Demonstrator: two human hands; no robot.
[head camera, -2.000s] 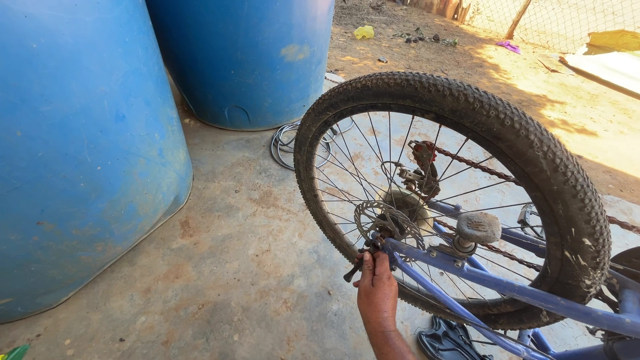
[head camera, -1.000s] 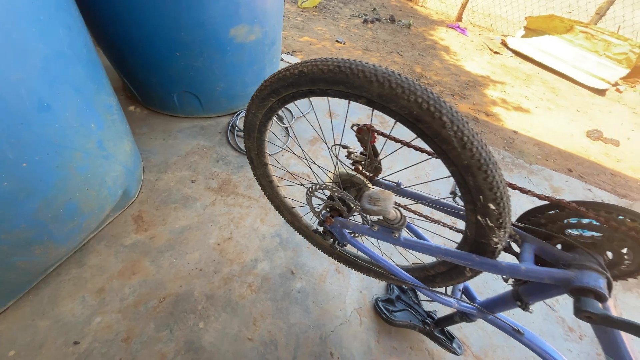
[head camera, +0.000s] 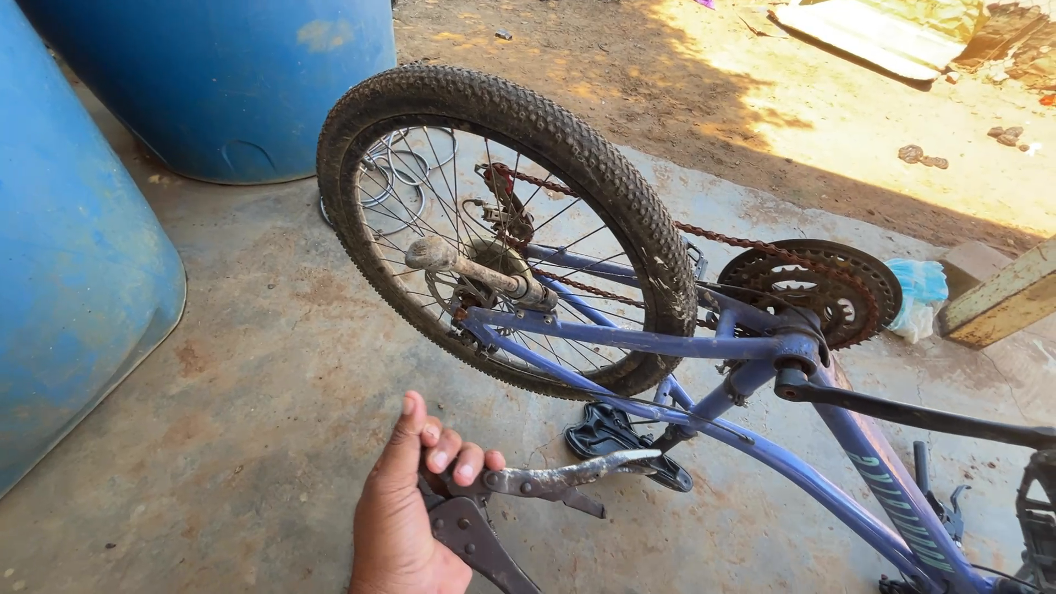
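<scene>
My left hand holds dark metal locking pliers near the pliers' head, with their handles spread to the right and downward. The hand is palm up at the lower middle, below the rear wheel and touching no part of the bicycle. The blue bicycle frame stands upside down, its black saddle low by the floor. Its rear wheel, with a knobbly tire, is in the frame. A worn kickstand points left across the spokes, near the disc brake rotor. My right hand is out of view.
Two large blue plastic barrels stand at the left. Coiled cable or tubing lies behind the wheel. The chainrings, a crank arm and a blue plastic bag are at the right, near a post.
Two seconds ago a hand touched the rear axle area; one second ago no hand showed. Now my left hand is in view with the locking pliers. The view has shifted.
</scene>
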